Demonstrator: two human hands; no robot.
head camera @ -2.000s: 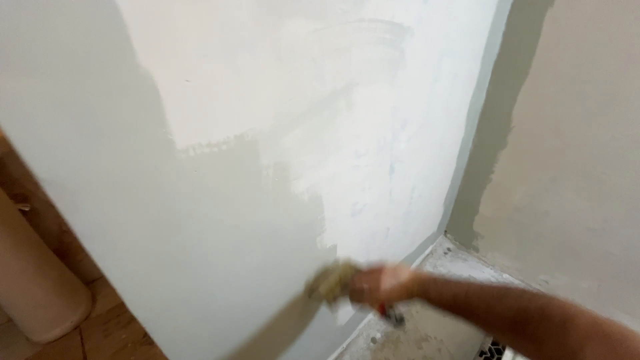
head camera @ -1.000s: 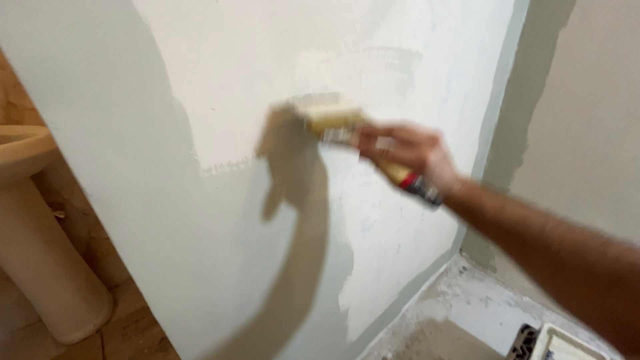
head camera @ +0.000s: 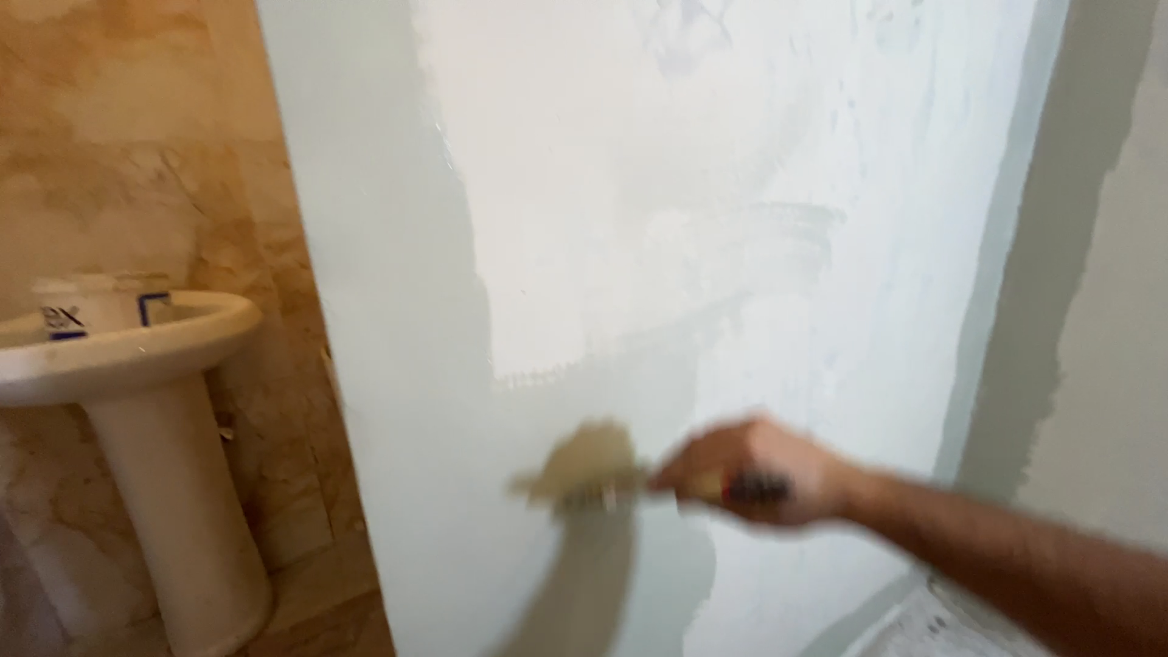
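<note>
My right hand [head camera: 762, 470] is closed round the handle of a wide paintbrush [head camera: 598, 497], blurred by motion. The brush head is at the lower middle of a white wall [head camera: 593, 228], over a part covered in pale grey-green paint [head camera: 401, 365]. This paint runs down the wall's left side, across its lower part and along the right corner. Thin streaks of it cross the white area. A shadow of the hand and brush falls on the wall below and left of the brush. My left hand is not in view.
At the left, past the wall's edge, a pedestal sink [head camera: 173, 347] holds a white bucket [head camera: 105, 306] that bears writing, before marbled tiles [head camera: 137, 137]. An adjoining wall [head camera: 1113, 392] with a darker painted strip stands at the right. Paint-marked floor [head camera: 922, 630] shows at the lower right.
From low on the wall, my right hand moved up with the brush, then came down again to the wall's lower middle. The view has shifted left, showing more of the sink.
</note>
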